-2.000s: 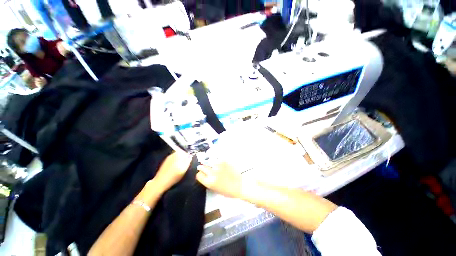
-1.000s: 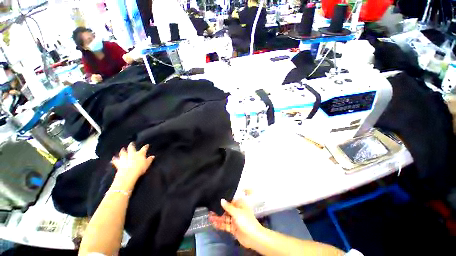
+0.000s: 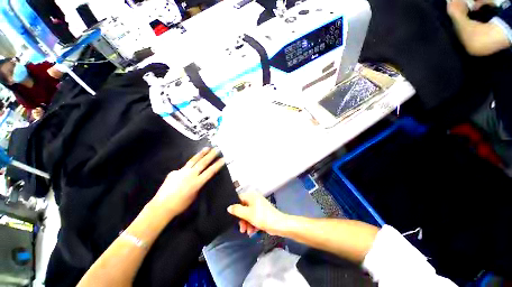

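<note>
Black garment fabric (image 3: 112, 151) lies in a large heap left of the white sewing machine (image 3: 241, 61) and runs down over the table's front edge. My left hand (image 3: 188, 182) lies flat on the fabric, fingers extended towards the presser foot (image 3: 209, 126). My right hand (image 3: 255, 214) pinches the fabric's right edge at the table's front edge, thumb and fingers closed on it. The fabric edge lies close to the foot; whether it is under the foot I cannot tell.
A tan tray with a dark clear-topped case (image 3: 351, 96) is at the table's right end. A thin pointed tool (image 3: 287, 106) lies on the bed. A blue-rimmed bin (image 3: 359, 196) stands below right. A masked person (image 3: 28, 84) sits far left; another person's arm (image 3: 477, 31) shows upper right.
My left hand has moved from the heap's middle to near the foot. My right hand has closed on the fabric edge. The fabric has shifted beside the needle area, and the view has turned.
</note>
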